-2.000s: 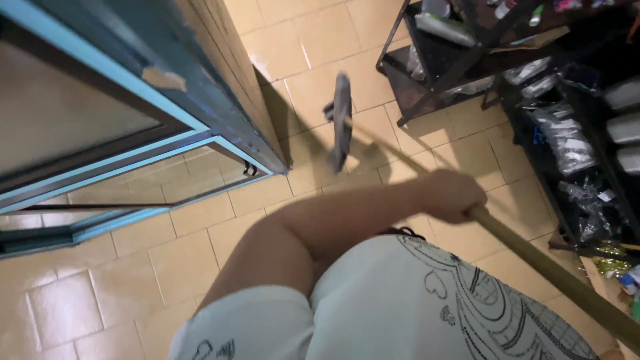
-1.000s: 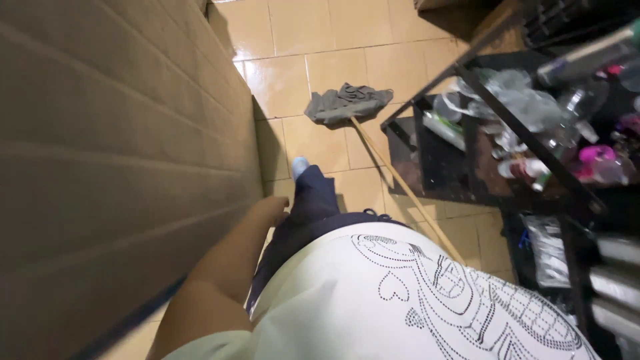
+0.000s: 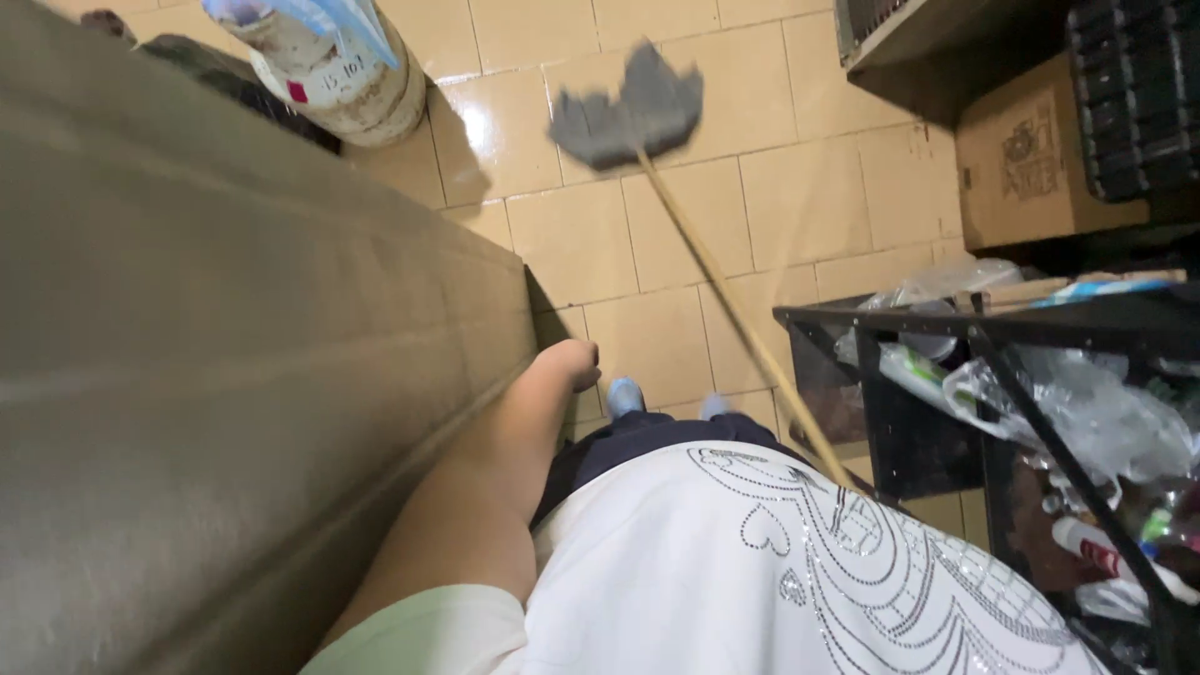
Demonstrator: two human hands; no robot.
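A mop with a grey cloth head point(image 3: 628, 112) lies against the tan tiled floor point(image 3: 656, 328) at the top middle. Its long wooden handle point(image 3: 731, 305) slants down to the right and passes out of sight behind my white shirt. My left hand point(image 3: 577, 364) hangs beside the tall brown panel, away from the mop handle; its fingers look curled and partly hidden, so whether they are closed cannot be told. My right hand is not in view, hidden below the shirt or outside the picture.
A tall brown panel point(image 3: 281, 328) fills the left side. Beyond it stands a stained white bucket point(image 3: 352, 89) with a blue bag. On the right are a black metal rack point(image 3: 881, 323) holding plastic bags and bottles, a cardboard box point(image 3: 1022, 164) and a black crate point(image 3: 1134, 103).
Two seconds ago my left hand was on the mop handle; now it hangs at my left side. The view has moved along the floor, bringing the bucket and cardboard box into sight.
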